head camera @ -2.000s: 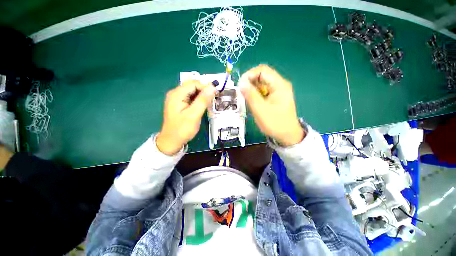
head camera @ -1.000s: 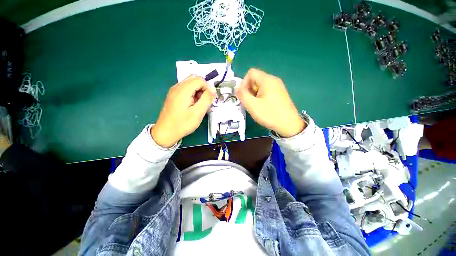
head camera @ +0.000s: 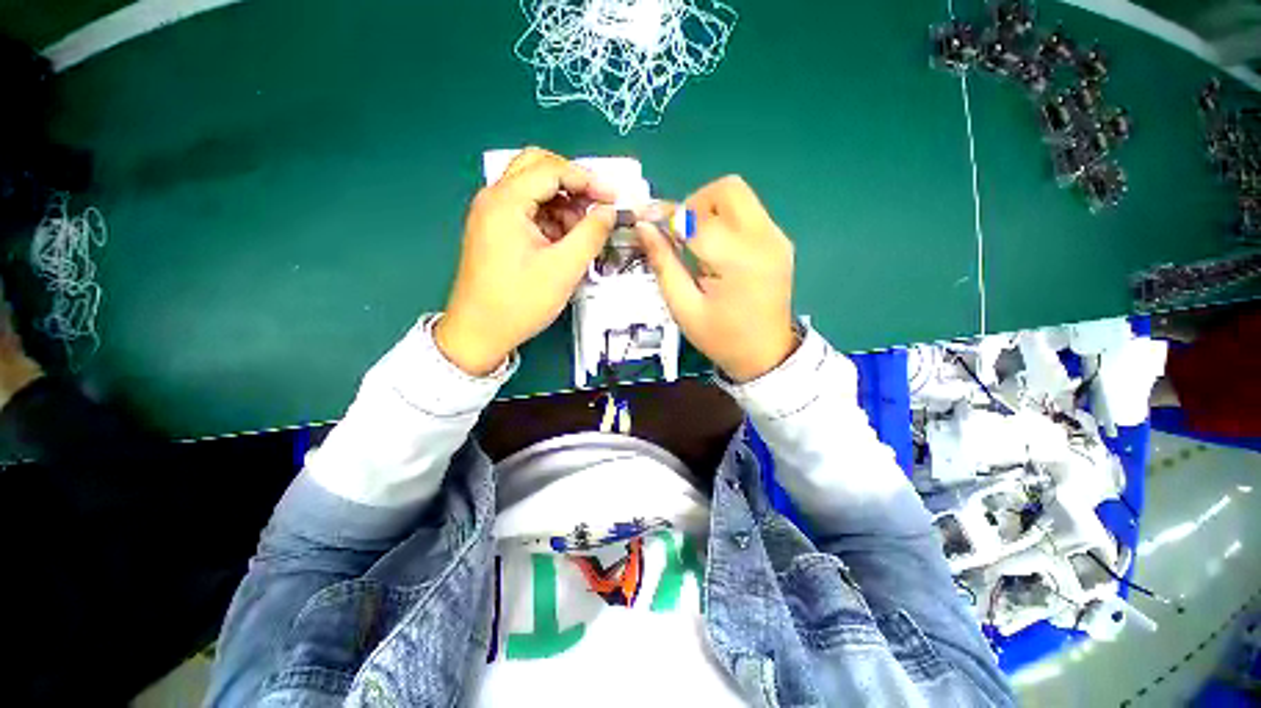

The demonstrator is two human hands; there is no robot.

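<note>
A white camera housing lies on the green bench near its front edge, its open cavity facing up. Light leads hang from its near end. My left hand is over the far left part of the housing, with thumb and fingers pinched on a small dark piece. My right hand is over the far right part, pinching the camera cable, whose blue tip shows by the fingers. The fingertips of both hands nearly meet above the cavity and hide the cable's middle.
A tangled white cord nest lies at the back, a smaller one at the left. Dark motor units and rows of metal parts lie at the right. A blue crate of white housings stands right of my lap. A person's arm shows at far left.
The cable's blue tip, which stood up behind the housing, is now at my right hand's fingers. The dark piece at my left hand is now mostly covered. My fingertips have come closer together.
</note>
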